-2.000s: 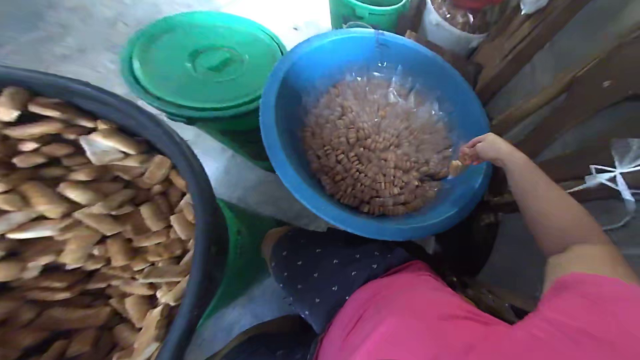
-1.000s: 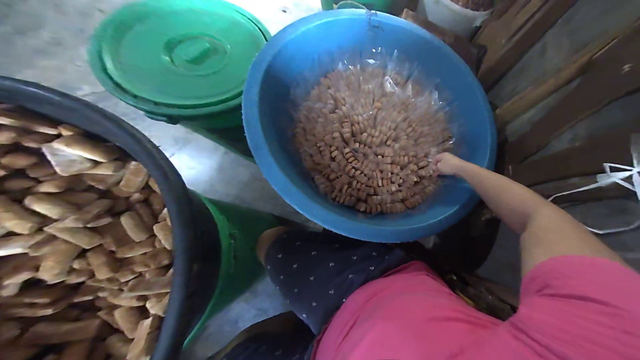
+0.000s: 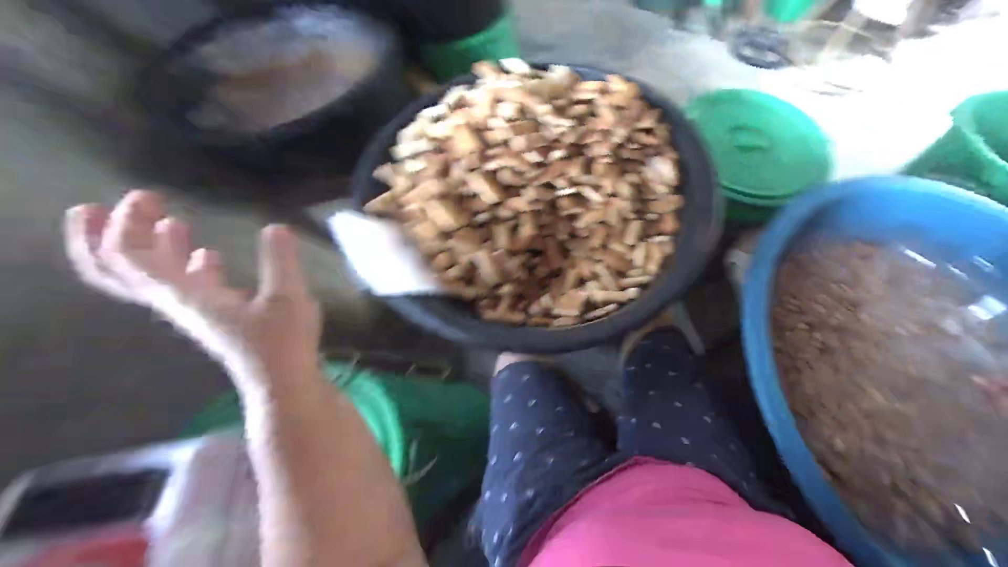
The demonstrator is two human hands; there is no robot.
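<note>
My left hand (image 3: 213, 276) is raised at the left with its fingers apart and nothing in it. To its right stands a black tub (image 3: 709, 228) heaped with short light-brown pieces of baked food (image 3: 543, 189), and a white flat thing (image 3: 386, 256) lies at the tub's left rim. A blue basin (image 3: 756, 331) at the right holds blurred clear plastic packs of brown pieces (image 3: 882, 378). At the frame's right edge, over those packs, a small part of my right hand (image 3: 994, 390) shows; its fingers are too blurred and cut off to read.
Behind the basin is a green lidded bucket (image 3: 760, 150), with another green container (image 3: 969, 146) at the far right. A dark tub (image 3: 268, 134) with blurred contents stands at upper left. Below my left forearm are a green container (image 3: 449, 433) and a blurred pale box-like thing (image 3: 94, 496).
The view has swung far to the left. My left hand has come into view, raised and empty. My right hand, earlier at the packs in the basin, now barely shows at the edge.
</note>
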